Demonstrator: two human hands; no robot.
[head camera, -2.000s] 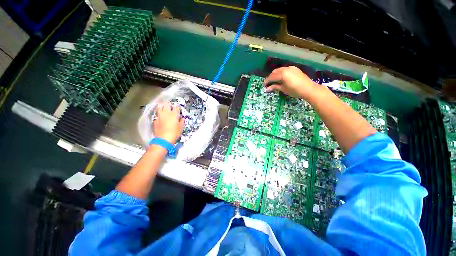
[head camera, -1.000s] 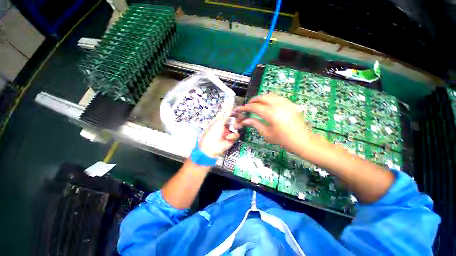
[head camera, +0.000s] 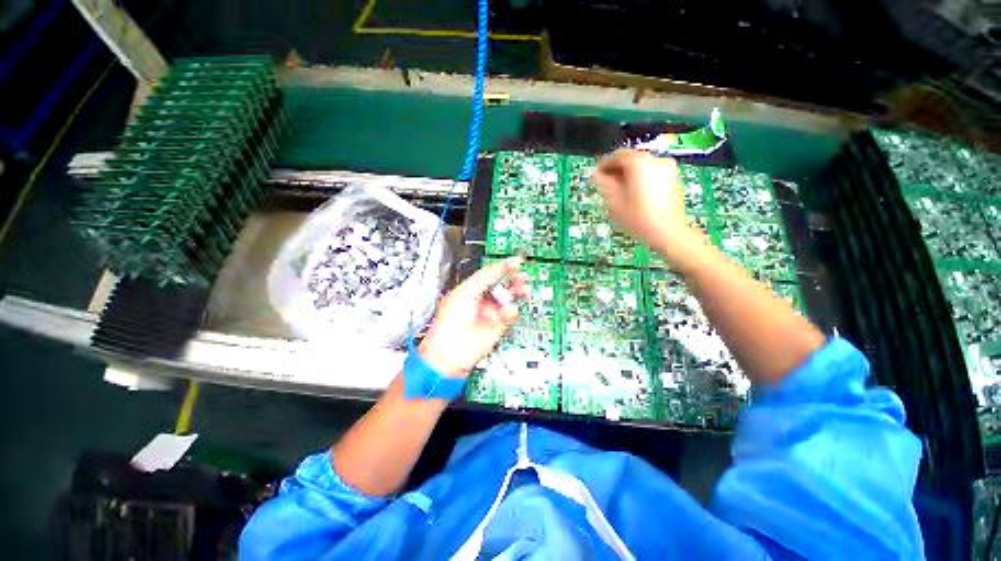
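Green circuit boards (head camera: 606, 340) lie in two rows on a black tray (head camera: 479, 215). My left hand (head camera: 474, 318), with a light blue wrist strap (head camera: 428, 378), is over the lower left board, palm up and fingers curled around small silvery parts (head camera: 502, 294). My right hand (head camera: 640, 195) is over the back row of boards, fingertips together and pointing down; whether a part is between them cannot be seen. An open whitish plastic bag (head camera: 288, 287) full of silvery parts lies left of the boards.
A black ribbed rack (head camera: 148, 320) holds upright green boards (head camera: 181, 164) at the left. A green and white bottle (head camera: 692, 140) lies behind the boards. A blue cord (head camera: 479, 99) runs down from the top. A tall loaded tray stack (head camera: 902, 263) stands at the right.
My left hand has gone from inside the bag to over the lower left board, now holding parts. My right hand met it at the bag's edge, then moved back over the back row.
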